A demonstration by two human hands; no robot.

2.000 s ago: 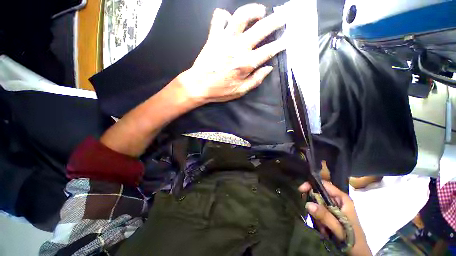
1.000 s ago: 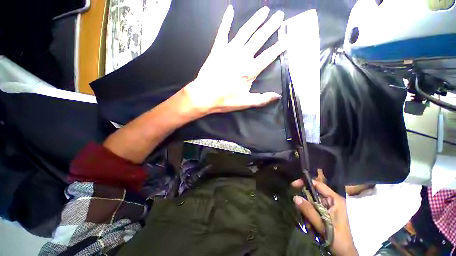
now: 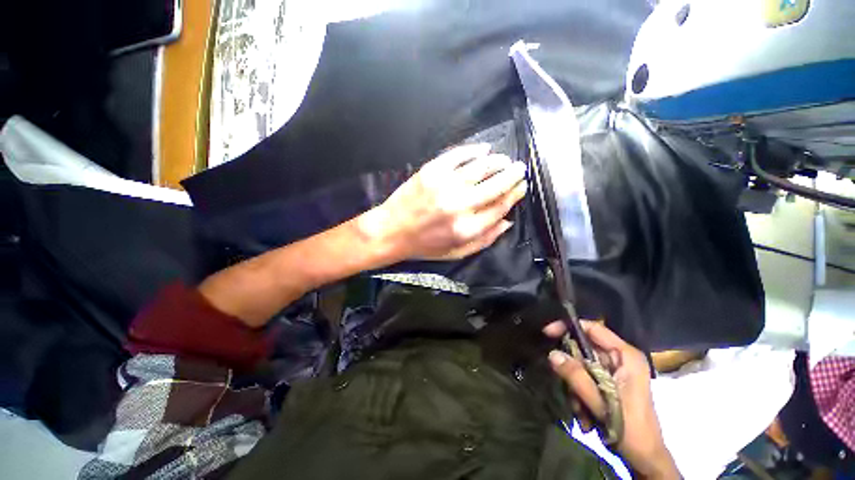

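A large black garment panel [image 3: 375, 84] lies in front of me, with shinier black pocket lining [image 3: 670, 234] on its right. A white interfacing strip [image 3: 570, 178] lies beside a narrow dark slit, its upper part lifted and curved. My right hand [image 3: 609, 375] holds the tailor's shears [image 3: 555, 234] by the wrapped handles, at the lower right. The long blades point up along the slit, left of the strip. My left hand [image 3: 459, 202] rests on the panel just left of the blades, fingers curled; whether it pinches cloth cannot be told.
The sewing machine [image 3: 741, 56] with its blue stripe stands at the upper right. Black cut pieces [image 3: 84, 253] lie at the left. A worn table end [image 3: 248, 84] with a wooden edge [image 3: 181, 94] is at the upper left. White cloth [image 3: 727, 403] is heaped at the lower right.
My left hand has gone from spread flat to curled and has moved down the panel. The strip's upper part has lifted and bent. The shears remain in my right hand.
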